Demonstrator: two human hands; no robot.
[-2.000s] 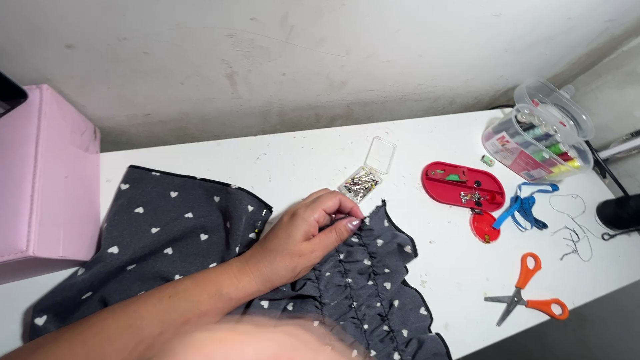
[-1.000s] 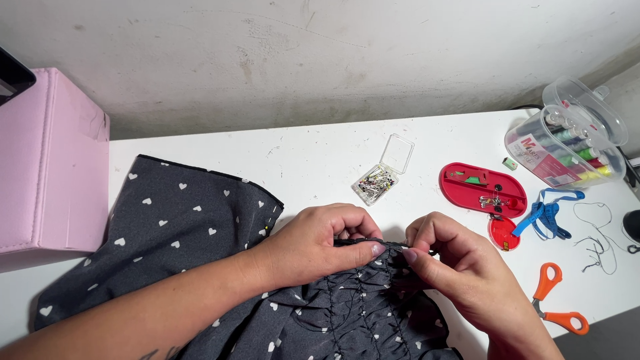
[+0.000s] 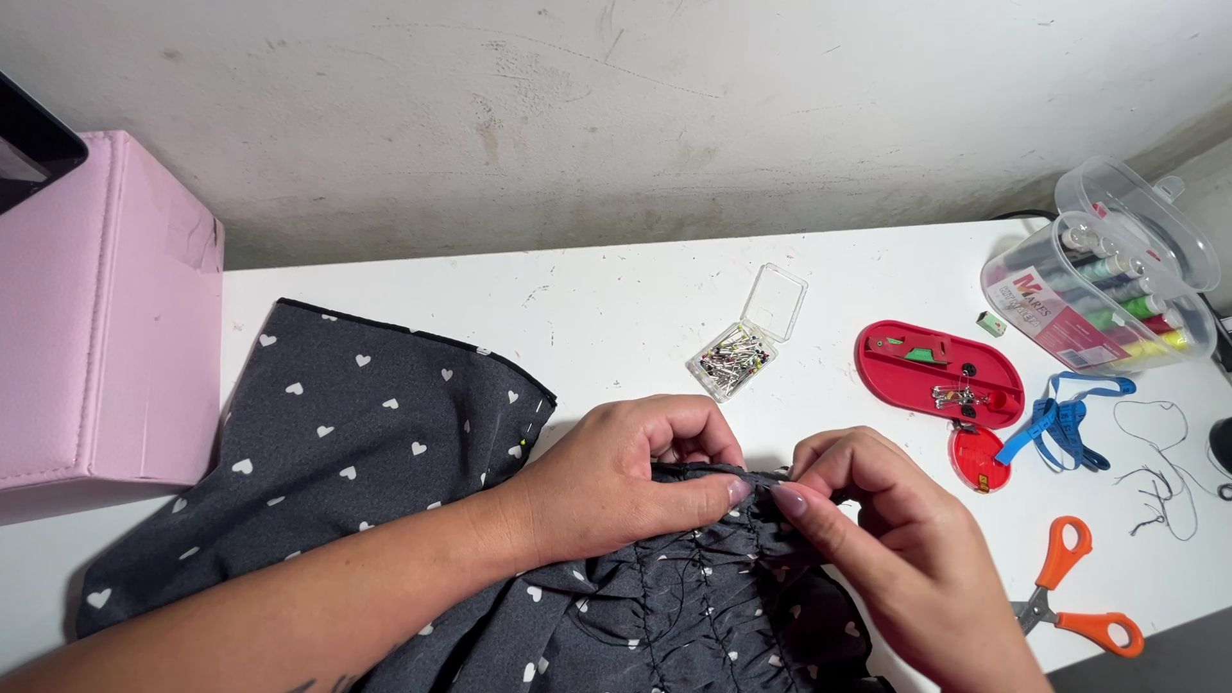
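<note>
Dark fabric with white hearts (image 3: 385, 433) lies across the table, flat at the left and gathered in stitched rows at the right. My left hand (image 3: 635, 472) pinches the top edge of the gathered part between thumb and fingers. Close beside it, my right hand (image 3: 876, 520) grips the same edge, its thumb near my left thumb. A yellow-headed pin (image 3: 524, 443) shows at the edge of the flat part. Beyond my hands stands an open clear box of pins (image 3: 733, 361). The undersides of both hands' fingers are partly hidden.
At the right are a red sewing kit case (image 3: 876, 380), a blue tape measure (image 3: 1059, 428), loose thread (image 3: 1169, 481), orange-handled scissors (image 3: 1044, 602) and a clear tub (image 3: 1049, 308) of thread spools. A pink box (image 3: 144, 318) stands at the left, and a wall (image 3: 577, 125) runs behind the white table.
Two seconds ago only my left hand was plainly on the gathered edge; my right hand has since come up and taken hold beside it. The view has shifted slightly.
</note>
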